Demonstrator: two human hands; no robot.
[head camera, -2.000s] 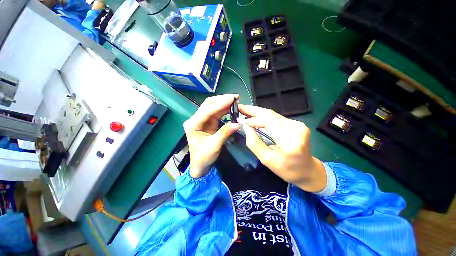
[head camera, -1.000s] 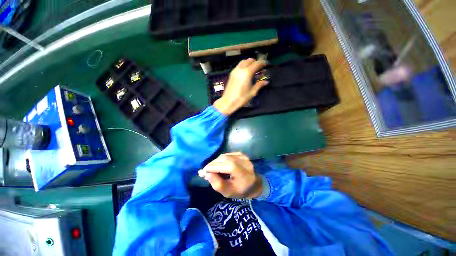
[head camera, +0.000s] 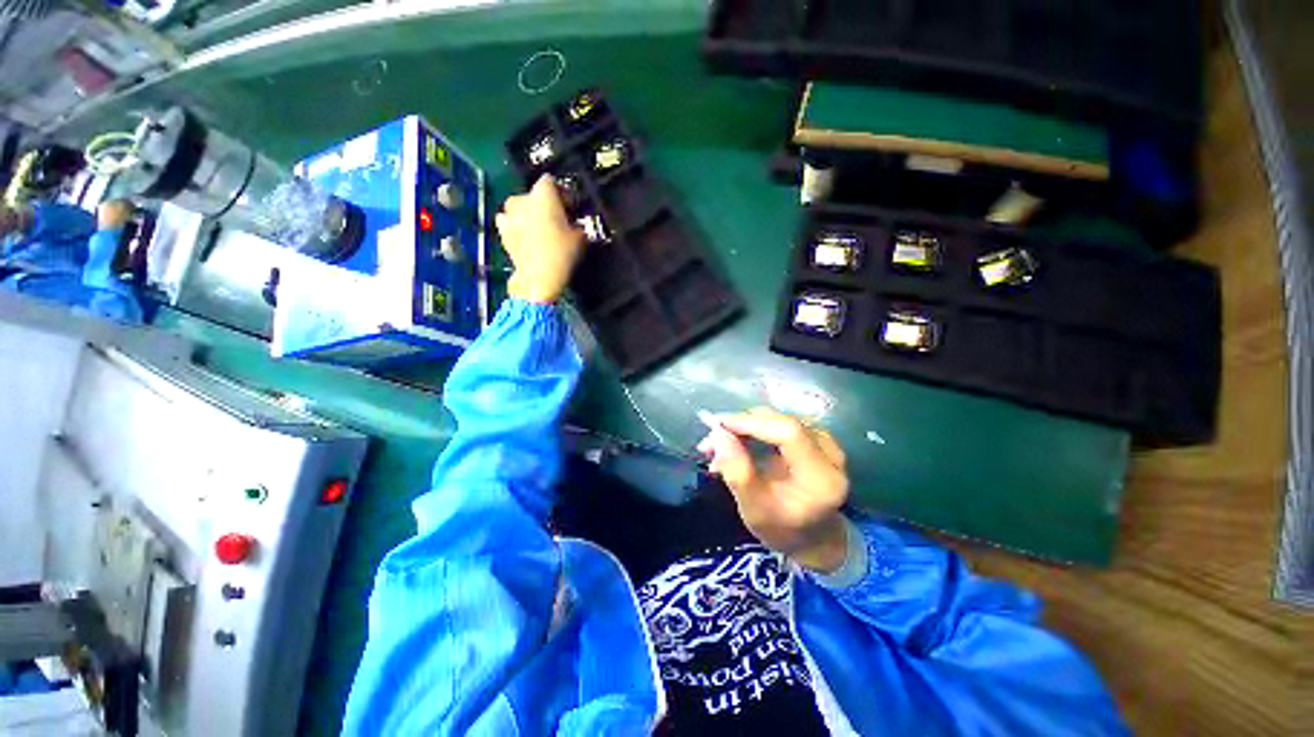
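Note:
My left hand (head camera: 542, 242) reaches over the narrow black tray (head camera: 656, 295); its fingertips are at a module pocket, and whether they grip a module is hidden. Several modules with silver-gold faces lie in this tray, one (head camera: 611, 154) near its far end. My right hand (head camera: 785, 482) is above the bench in front of my chest, thumb and fingers pinched on a small pale object (head camera: 709, 432); the rest of that object is hidden. The wider black tray (head camera: 1066, 324) on the right holds several modules, one (head camera: 1004, 268) tilted in its pocket.
A blue controller box (head camera: 389, 231) with a clear bottle (head camera: 267, 195) stands left of the narrow tray. The white-grey machine (head camera: 274, 497) is at lower left. A green-topped block (head camera: 951, 127) and stacked black trays (head camera: 994, 51) are at the far right. Another person's blue sleeve shows at far left.
My left hand has moved from the wider tray to the narrow tray. The wider tray shows a tilted module where my hand was. My right hand stays pinched near my chest. The view has turned.

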